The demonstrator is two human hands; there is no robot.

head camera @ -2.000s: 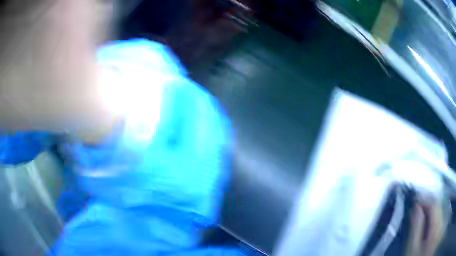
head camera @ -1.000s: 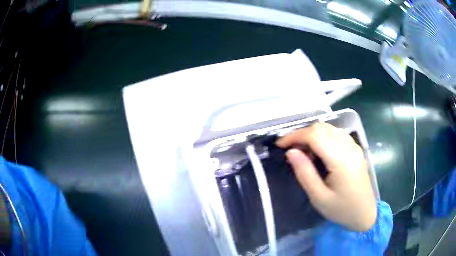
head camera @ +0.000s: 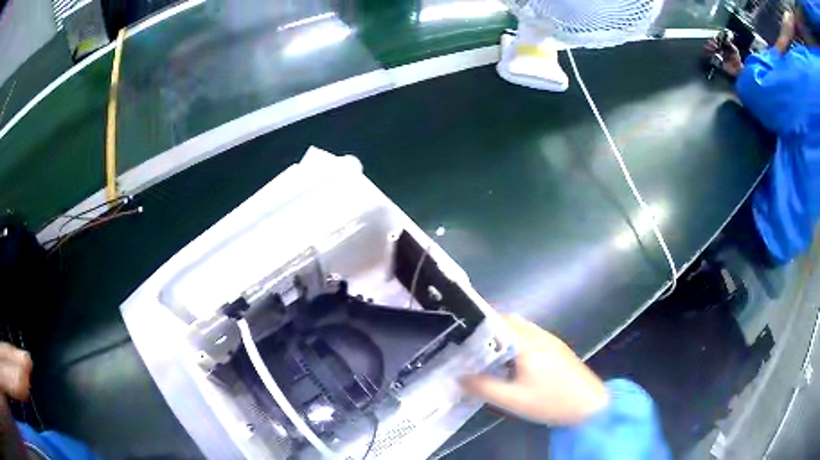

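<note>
A white housing shell (head camera: 270, 256) lies open side up on the dark bench, with a black inner assembly (head camera: 333, 359) inside. A thin white lead (head camera: 270, 382) runs over the black parts, and a dark foam strip (head camera: 432, 278) lines the right inner wall. My right hand (head camera: 539, 373) grips the housing's right wall near the front corner, thumb inside and fingers outside. My left hand (head camera: 13, 370) is at the far left edge, cut off and away from the housing; what it holds cannot be seen.
Thin fan lead wires (head camera: 99, 216) lie at the left near a dark object. A green belt with a pale rail (head camera: 270, 112) and yellow tape (head camera: 114, 117) runs behind. A white desk fan (head camera: 532, 67) stands at the back, its cord trailing right. A person in blue (head camera: 791, 135) works at right.
The view has swung, and the whole housing now shows. My right hand has moved from the housing's inside to its right wall. My left hand has come into view at the left edge.
</note>
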